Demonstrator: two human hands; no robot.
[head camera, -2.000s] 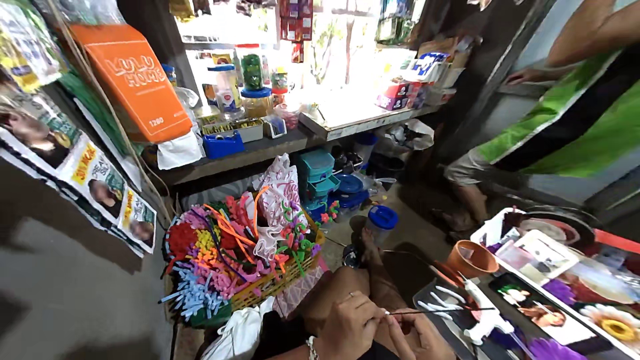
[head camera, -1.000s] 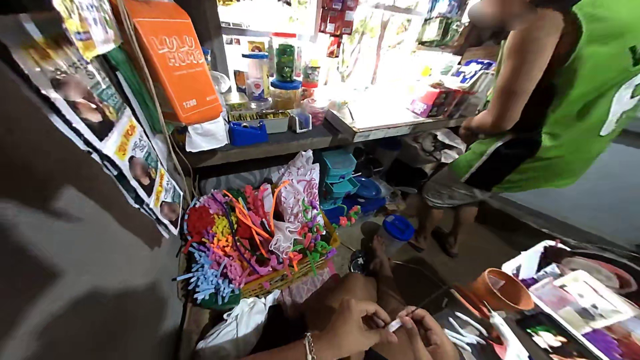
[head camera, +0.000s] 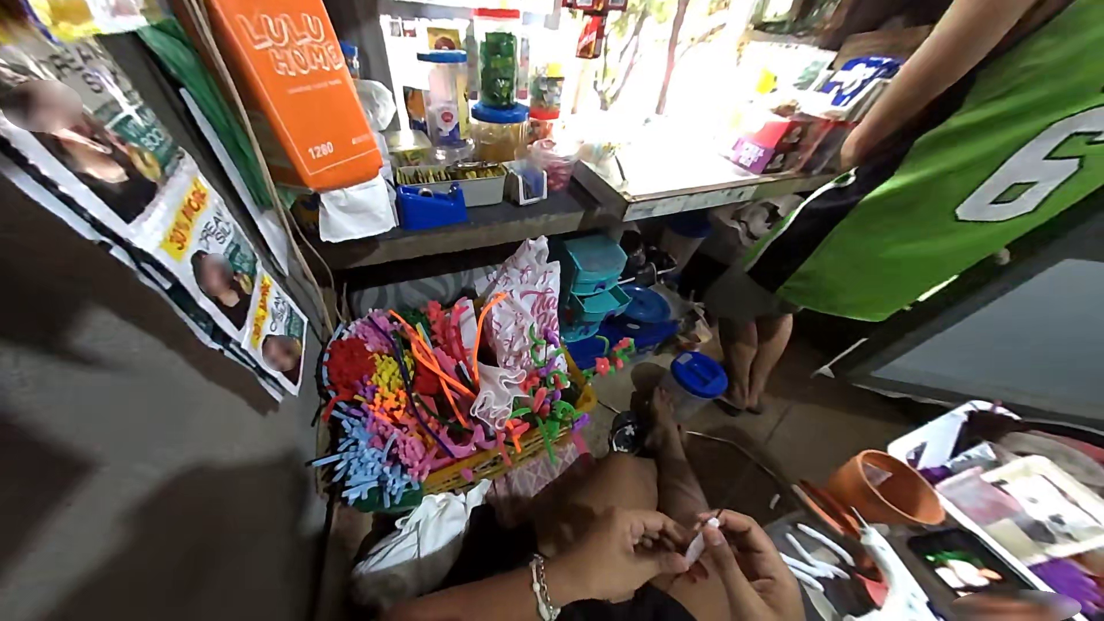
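Observation:
Over my lap, my left hand (head camera: 617, 552) pinches the lower end of a small white piece (head camera: 695, 545), likely a pipe cleaner part. A bracelet circles that wrist. My right hand (head camera: 749, 565) grips the upper end of the same piece between thumb and finger, with a thin dark stem showing near the fingertips. The two hands nearly touch. Just right of them lie several white pipe cleaner pieces (head camera: 811, 552) on a dark surface, beside a white glue gun (head camera: 893, 573). How the far ends of the held piece are shaped is hidden by my fingers.
A yellow basket (head camera: 492, 466) of colourful pipe cleaners stands left of my legs. An orange pot (head camera: 887, 488), white trays (head camera: 1048, 496) and a phone (head camera: 962, 561) are at the right. A person in a green jersey (head camera: 966, 181) stands beyond, near a blue-lidded container (head camera: 697, 376).
The person in green has moved further into view, toward the counter. Both my hands stay together at the small white piece. The view has shifted.

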